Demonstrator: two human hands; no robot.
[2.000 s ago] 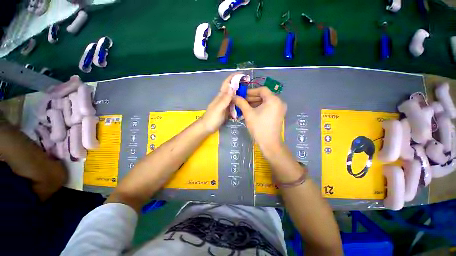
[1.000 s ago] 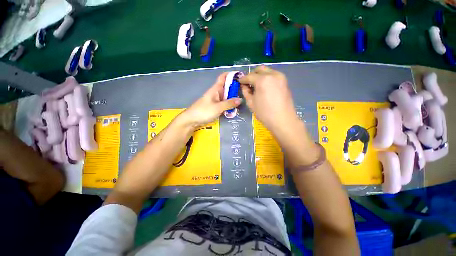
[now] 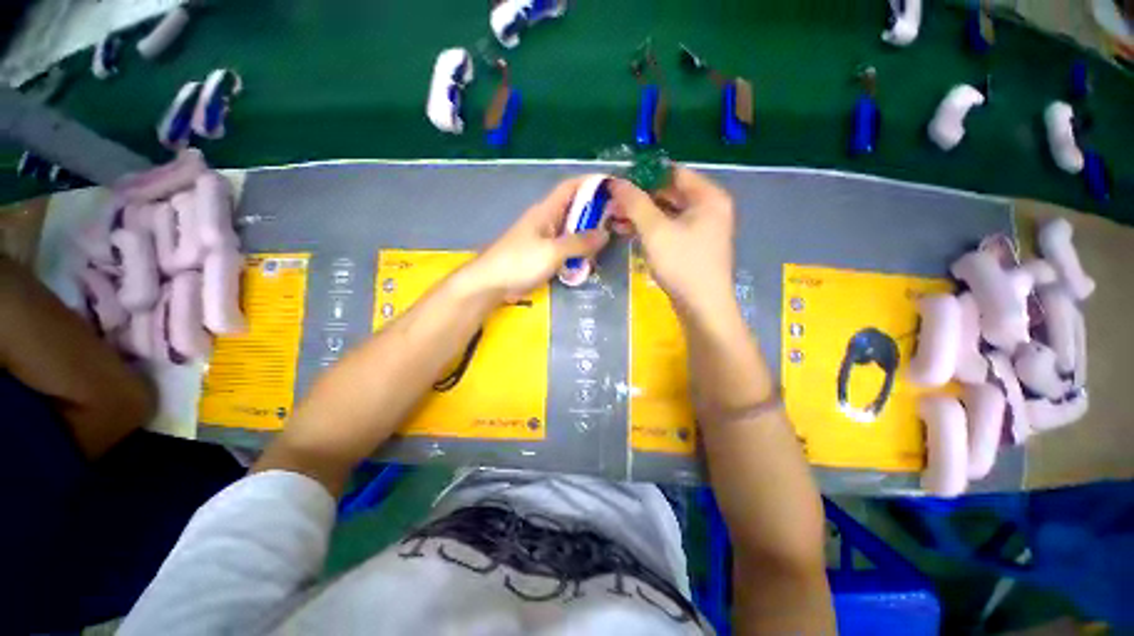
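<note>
My left hand [image 3: 537,246] holds a whitish housing shell [image 3: 573,270] upright above the bench, near its far edge. A blue battery [image 3: 588,216] lies inside the shell. My right hand [image 3: 682,227] is at the shell's upper right side, with thumb and fingers closed together. A green circuit board [image 3: 648,169] shows above the right fingers; it is blurred. Whether the fingers pinch the board or its wires cannot be told.
A green conveyor belt [image 3: 336,93] beyond the bench carries blue batteries [image 3: 648,114] with boards and part-assembled units [image 3: 448,91]. Pale pink shells are piled left [image 3: 187,267] and right [image 3: 945,336]. A person's arm [image 3: 75,360] is at the left.
The battery, outside the shell's opening at first, now sits inside it. The board, hidden a second ago, shows again above my right hand. Items on the belt have shifted left.
</note>
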